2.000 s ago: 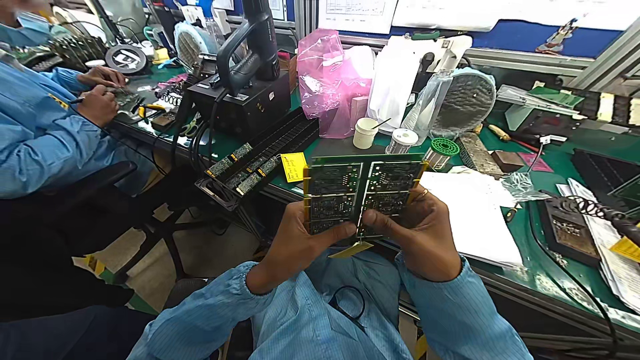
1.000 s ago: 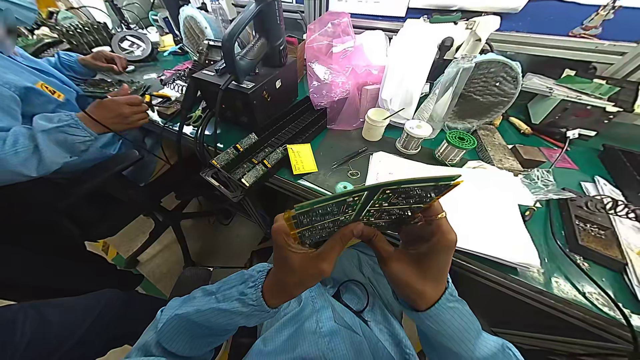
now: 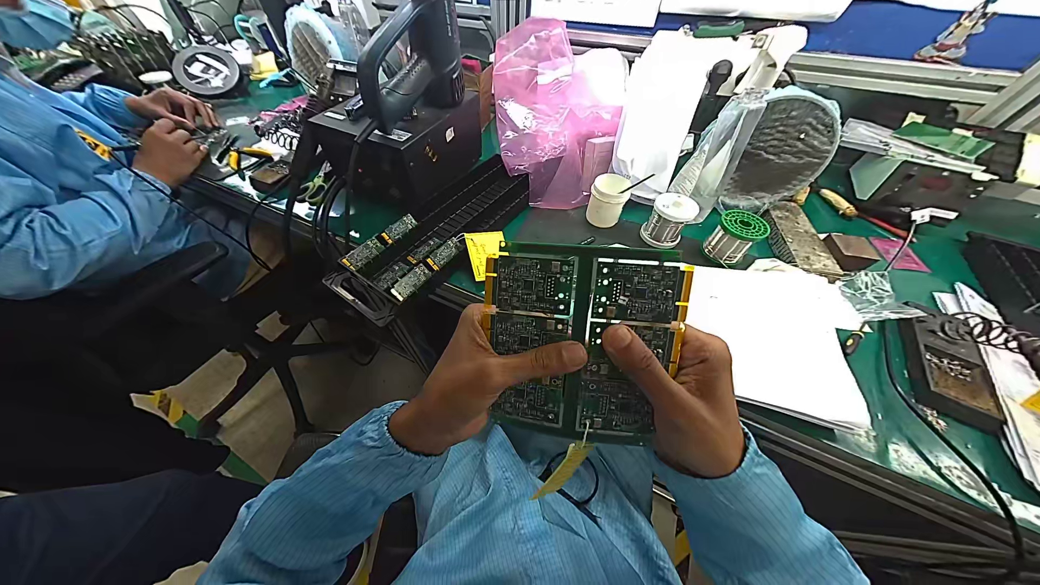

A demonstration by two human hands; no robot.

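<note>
A green printed circuit board panel (image 3: 582, 333) faces me, held nearly upright above my lap. My left hand (image 3: 479, 378) grips its left edge and my right hand (image 3: 686, 390) its right edge. Both thumbs press on the front near the centre strip; the other fingers are mostly hidden behind it. Amber tape runs down both side edges. A yellow tag (image 3: 566, 471) hangs at the panel's lower edge. Left of the panel, a black slotted rack (image 3: 357, 301) holds several small circuit boards (image 3: 418, 272), with a yellow note (image 3: 483, 253) beside it.
White papers (image 3: 772, 341) lie right of the panel. Behind are a white jar (image 3: 607, 201), solder wire spools (image 3: 735, 237), a pink plastic bag (image 3: 544, 114) and a black hot-air unit (image 3: 406, 142). A soldering iron stand (image 3: 951, 370) sits far right. A co-worker's hands (image 3: 171, 146) are at far left.
The panel was tilted back a second ago, showing a narrow face; now its front is turned toward me. Both hands have kept hold of its sides.
</note>
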